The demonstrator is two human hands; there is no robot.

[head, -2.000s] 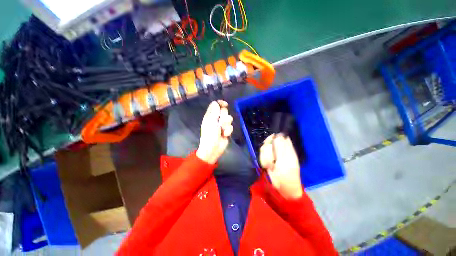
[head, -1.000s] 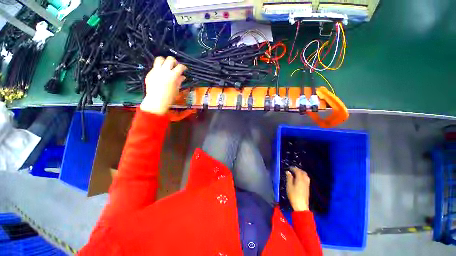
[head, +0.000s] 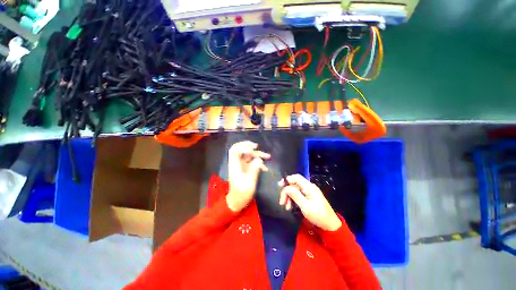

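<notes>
My left hand (head: 243, 174) is in front of the fixture, fingertips pinched at one end of a thin, blurred dark cable. My right hand (head: 308, 199) is lower and to the right, with a small dark connector of that cable (head: 282, 182) at its fingertips. The cable's full run is blurred and partly hidden by the fingers. The orange test fixture (head: 286, 113) runs along the bench edge with pale and black sockets. A black cable end (head: 256, 115) lies over its middle.
A tangled black cable heap (head: 119, 62) covers the bench at left and behind the fixture. A beige tester (head: 226, 18) stands behind, with thin coloured leads (head: 370, 59). A blue bin (head: 387, 198) holding black cables is at right; an open cardboard box (head: 127, 221) is at left.
My left hand has come from the cable heap to in front of the fixture. My right hand has risen out of the blue bin, leftward, and the two hands are now close together.
</notes>
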